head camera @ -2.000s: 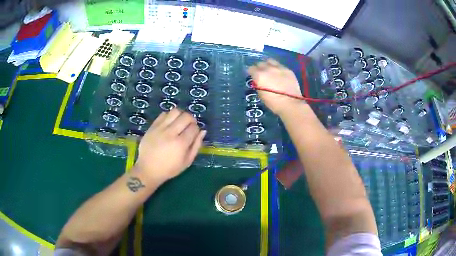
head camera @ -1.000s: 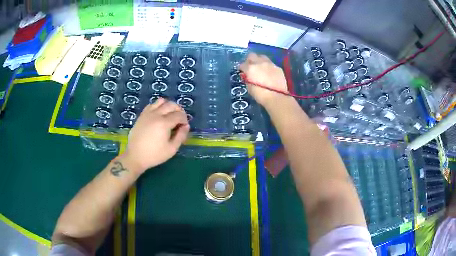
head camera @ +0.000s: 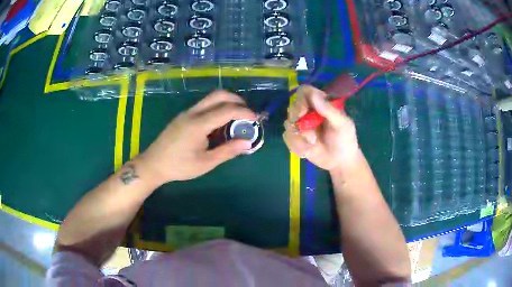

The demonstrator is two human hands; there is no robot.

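Note:
My left hand (head camera: 210, 132) grips a small round part (head camera: 245, 131), black with a bright silver ring and grey centre, between thumb and fingers. The part is over the spot of the gold-rimmed test base, which is mostly hidden under it. My right hand (head camera: 321, 128) holds the red test lead clip (head camera: 312, 119), just right of the part and apart from it. A red wire (head camera: 387, 68) runs from the clip to the upper right. The parts tray (head camera: 236, 33) lies behind my hands, with rows of round parts.
A second parts tray (head camera: 415, 31) is at the upper right, beside red tape. A clear ribbed tray (head camera: 449, 151) lies at right. A brownish-red block (head camera: 341, 86) is behind my right hand. Yellow cards (head camera: 49, 15) are at the upper left. A green label (head camera: 195, 234) lies at the near mat edge.
Both hands have moved from the parts tray towards me. My left hand now holds a round part at the test base. The red clip now shows in my right hand. The view has tilted down.

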